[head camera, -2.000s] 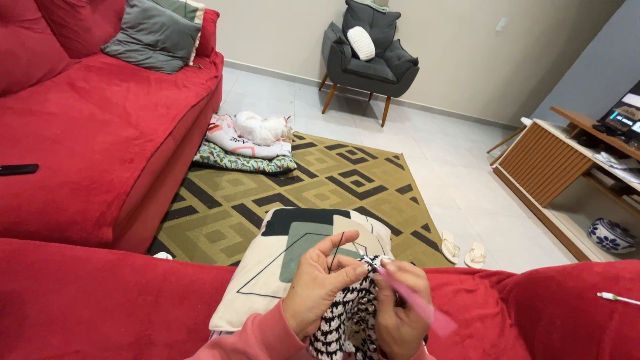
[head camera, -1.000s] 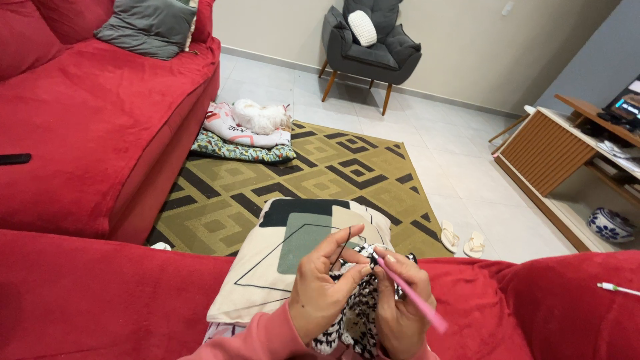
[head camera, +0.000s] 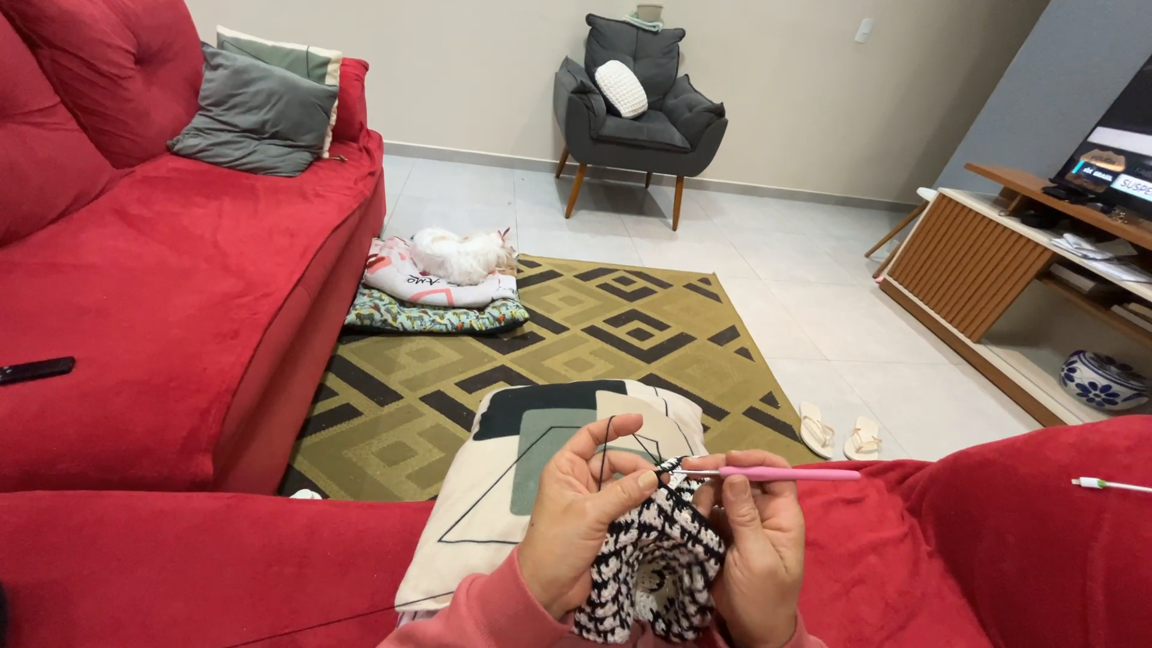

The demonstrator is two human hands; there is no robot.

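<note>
My left hand (head camera: pixel 585 513) pinches the upper edge of a black-and-white crocheted piece (head camera: pixel 652 558), with black yarn (head camera: pixel 605 450) looped over its raised index finger. In my right hand (head camera: pixel 760 549) is a crochet hook with a pink handle (head camera: pixel 792 473), held nearly level between thumb and fingers. The hook's metal end meets the top edge of the crochet beside my left thumb. The piece hangs between both hands and curves inward around a hollow. Beneath them lies a cream cushion (head camera: pixel 450 558) with green shapes and black lines. A black strand runs off to the lower left.
Red sofa sections (head camera: pixel 162 324) lie left and on both sides of me. A patterned rug (head camera: pixel 576 333) stretches ahead, with a white furry dog (head camera: pixel 459 255) on folded bedding (head camera: pixel 436 315). Sandals (head camera: pixel 816 430), a dark armchair (head camera: pixel 643 135) and a wooden TV stand (head camera: pixel 981 279) stand beyond. A white cable (head camera: pixel 1116 486) is at right.
The pink hook has swung from slanting down to the right to nearly level. My hands stay close together on the crochet, and its hollow now shows more plainly.
</note>
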